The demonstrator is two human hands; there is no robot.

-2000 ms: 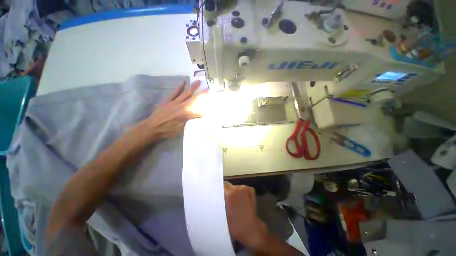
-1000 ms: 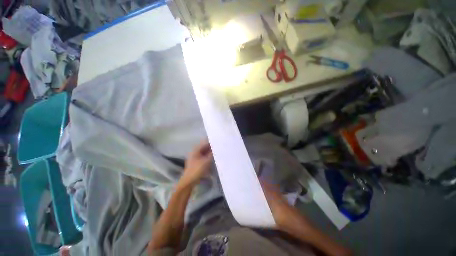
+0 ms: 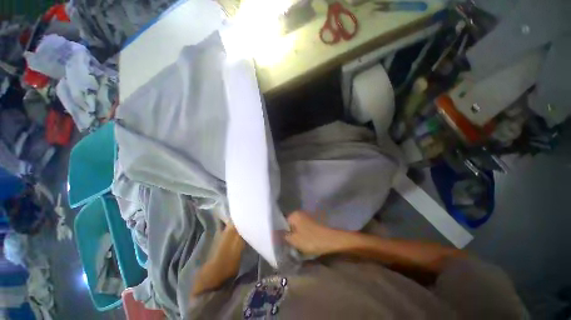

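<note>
A white strip [image 3: 245, 144] runs from the lamp glare at the table's edge down to my lap, its lower end narrowing to a point. Grey fabric [image 3: 181, 106] lies on the table and hangs into my lap, left of the strip. My right hand [image 3: 303, 232] is closed on cloth at the strip's lower right edge; exactly what lies in its fingers is unclear. My left hand [image 3: 226, 250] is left of the strip's lower end, its fingers hidden by strip and cloth. The needle area is lost in glare.
Red-handled scissors [image 3: 339, 24] and blue snips [image 3: 401, 6] lie on the table [image 3: 313, 53]. A white roll [image 3: 372, 94] hangs below its front edge. Turquoise bins [image 3: 94, 164] and a pink bin [image 3: 139, 307] stand left. A blue ring [image 3: 463, 219] is at right.
The view has tilted down toward my lap. Both hands have moved away from the machine to the strip's lower end, and the strip's lower part has turned and folded.
</note>
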